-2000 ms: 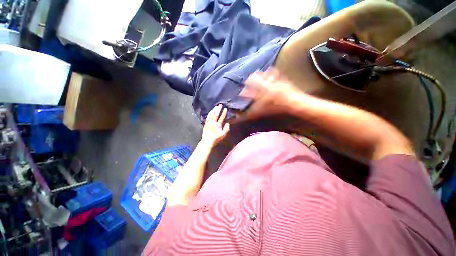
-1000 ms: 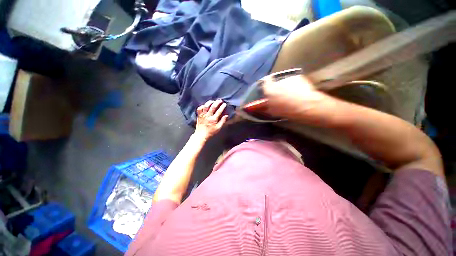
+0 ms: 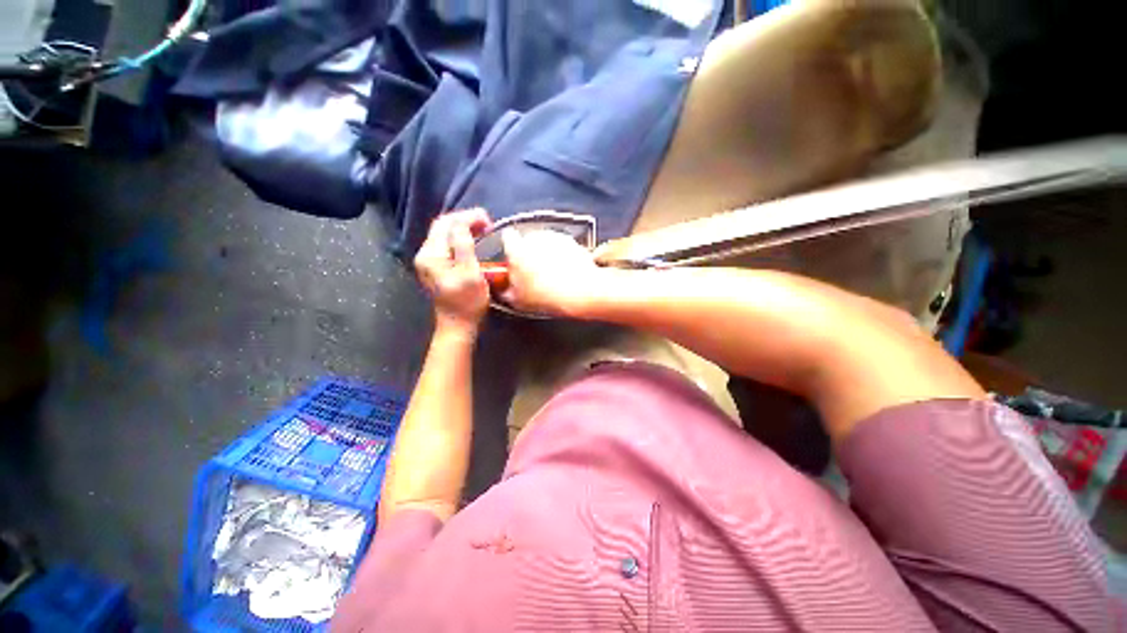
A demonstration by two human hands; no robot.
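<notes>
The dark blue-grey garment (image 3: 544,111) lies over the left end of the tan padded form (image 3: 766,136), with a shiny pale lining (image 3: 303,118) showing at the left. My right hand (image 3: 544,270) is closed on the red-brown handle of the steam iron (image 3: 534,223), whose pale rim shows around the hand. The iron rests on or just above the garment near its front edge. My left hand (image 3: 455,266) is at the iron's left end, fingers bent over the garment's edge; whether it grips the cloth is hard to tell.
A long whitish band (image 3: 865,204) slants from the iron to the right edge. A blue plastic crate (image 3: 291,495) with whitish pieces stands on the floor at lower left. Curved tubing (image 3: 148,56) shows at upper left. Another blue crate (image 3: 68,603) is at the bottom left corner.
The iron was standing on the form, then came left in my right hand onto the garment, and is now beside my left hand. The view has shifted, moving the crate and garment leftward.
</notes>
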